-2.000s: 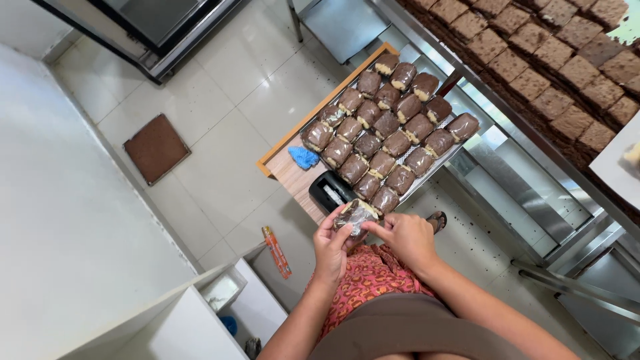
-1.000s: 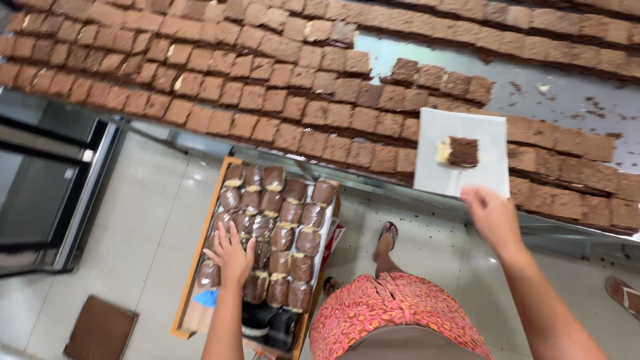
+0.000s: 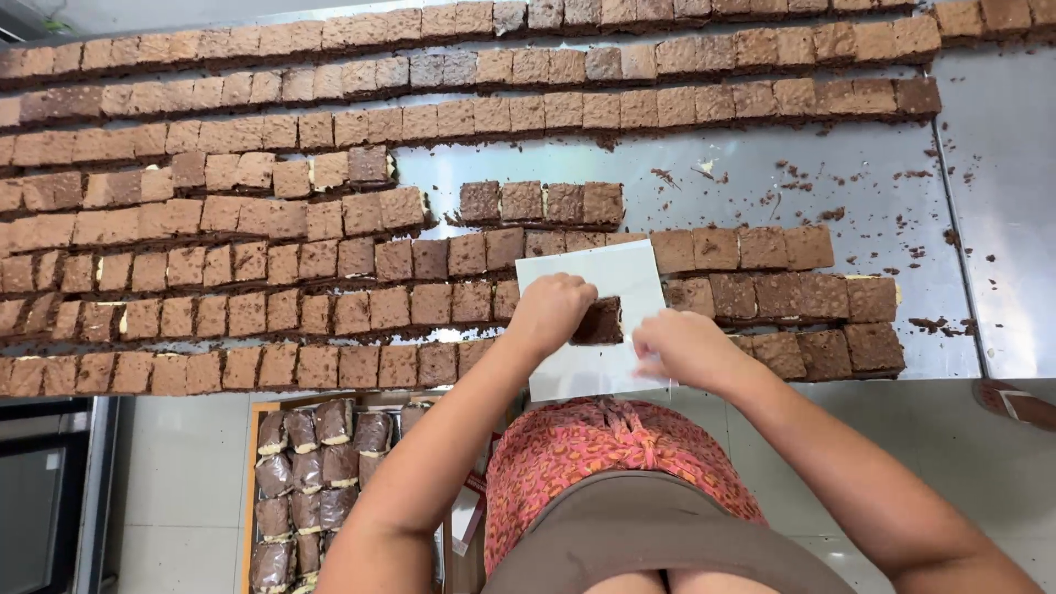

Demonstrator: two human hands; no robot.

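A chocolate cake square (image 3: 600,322) lies on a white sheet of wrapping (image 3: 594,371), which rests over the front rows of cut cake (image 3: 363,307) on the metal table. My left hand (image 3: 554,307) is at the left of this square, its fingers curled down against the square's upper left side; whether it grips the cake or the sheet is hidden. My right hand (image 3: 681,346) is at the sheet's right edge, blurred, with fingers bent; what they hold cannot be made out. Four loose squares sit together behind the sheet.
Long rows of cake squares (image 3: 462,115) run across the metal table (image 3: 874,181), with crumbs at its right. Below the table's front edge, at left, stands a tray of wrapped cakes (image 3: 307,474). A sandalled foot (image 3: 1019,404) shows at the right edge.
The view has swung to the table. My left hand has moved from the tray of wrapped cakes to the sheet. The square on the sheet earlier showed cream at its left side.
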